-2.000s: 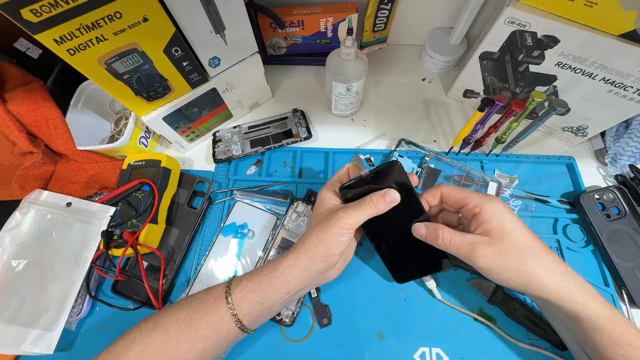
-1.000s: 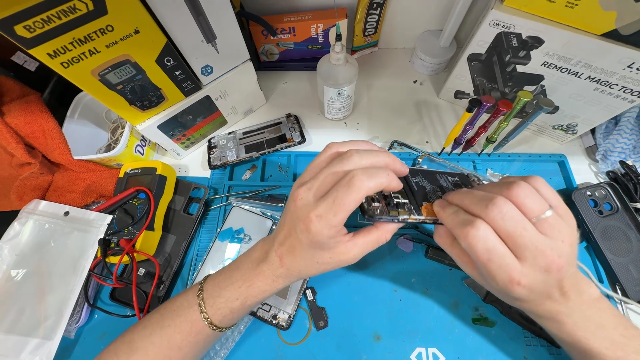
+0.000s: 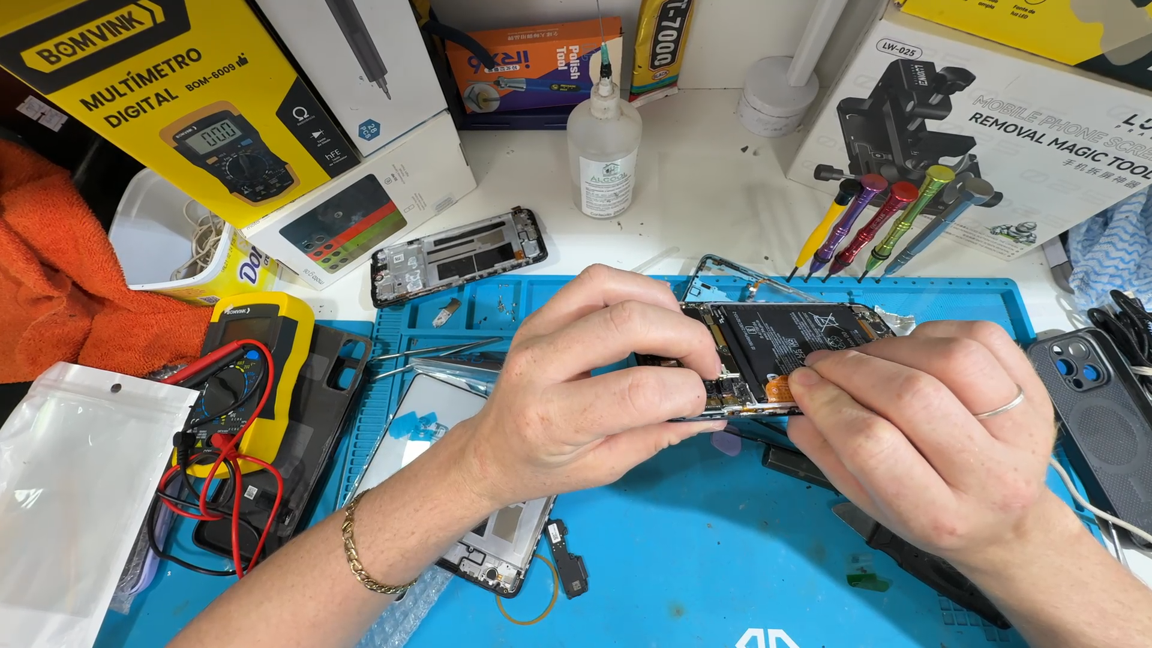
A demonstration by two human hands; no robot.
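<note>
An opened smartphone (image 3: 774,346) is held tilted above the blue silicone repair mat (image 3: 684,558), its black battery and inner parts facing up. My left hand (image 3: 603,387) grips its left end, thumb beneath and fingertips over the board area. My right hand (image 3: 927,432) holds the near right edge, its fingertips beside an orange flex cable (image 3: 778,389) at the battery's edge. Behind the phone lies a clear-edged frame or cover (image 3: 720,274). A phone frame with a white sheet (image 3: 513,531) is partly hidden under my left forearm, next to a small black module (image 3: 567,558).
Yellow multimeter (image 3: 252,387) with red and black leads lies left, beside a white pouch (image 3: 99,504). Several precision screwdrivers (image 3: 886,225) stand behind the phone. A dispenser bottle (image 3: 605,153) and another phone frame (image 3: 457,256) are at the back. A dark-cased phone (image 3: 1098,414) lies right.
The phone was first held with its black screen side up; now its open inside shows. My left hand has shifted to its left end, and both hands stay on it.
</note>
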